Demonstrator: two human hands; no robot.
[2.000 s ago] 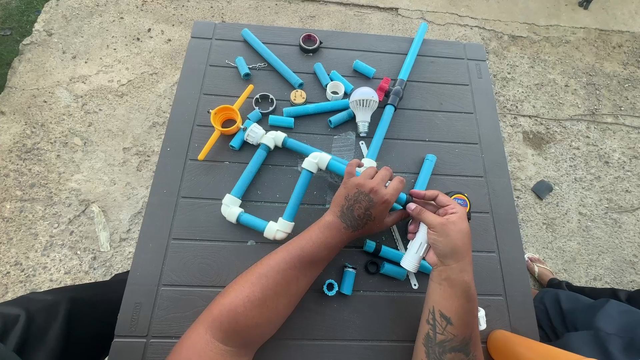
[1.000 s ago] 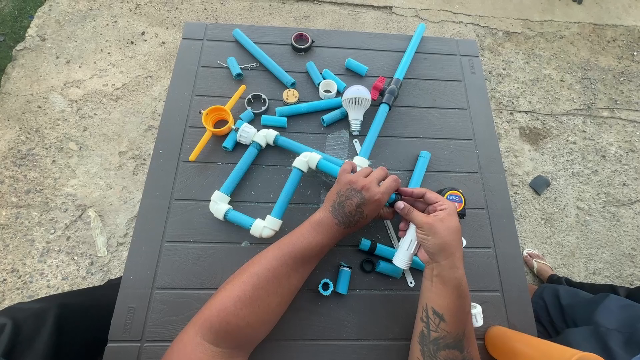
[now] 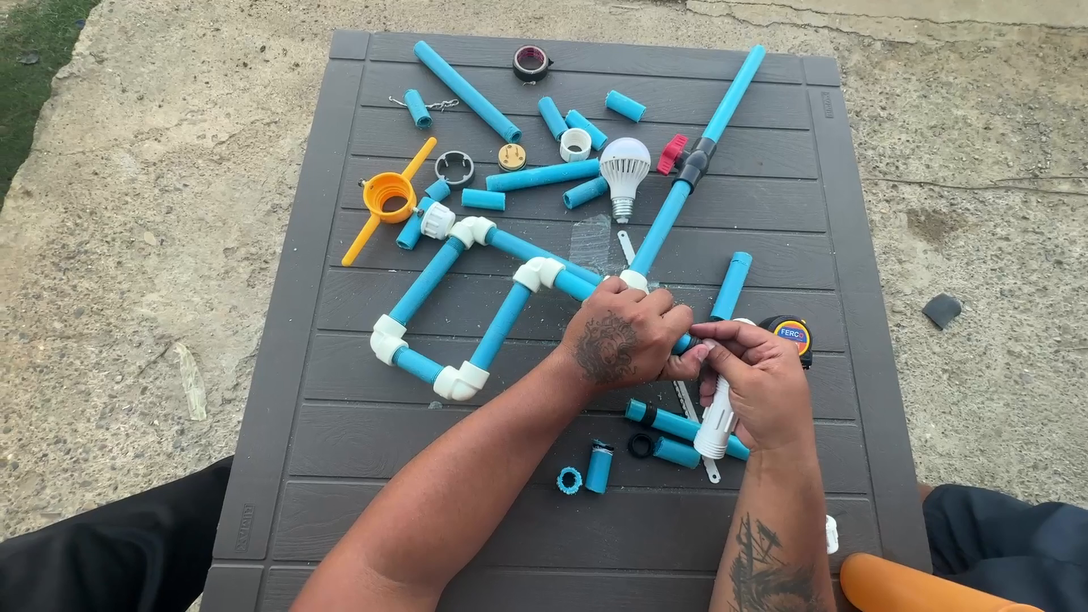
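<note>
My left hand (image 3: 633,333) grips a blue PVC pipe of a joined frame near its right end. Around that pipe's black-wrapped end, the fingers of my right hand (image 3: 752,374) are closed, touching my left fingertips. The frame has white elbow fittings (image 3: 461,380) and, behind my left hand, a white tee (image 3: 633,280). From the tee a blue pipe (image 3: 663,228) runs up to a black valve (image 3: 697,163) with a red handle. A white slotted fitting (image 3: 716,432) lies under my right hand, partly hidden. My fingers hide most of the wrapped end.
Around the frame on the brown table (image 3: 365,510) lie an LED bulb (image 3: 625,170), an orange two-handled tool (image 3: 389,197), a roll of black tape (image 3: 530,63), a tape measure (image 3: 789,334), a saw blade (image 3: 687,401) and several short blue pipes. An orange pipe (image 3: 905,586) is at bottom right.
The fingers of my right hand have shifted slightly around the pipe's end. My left hand keeps its hold.
</note>
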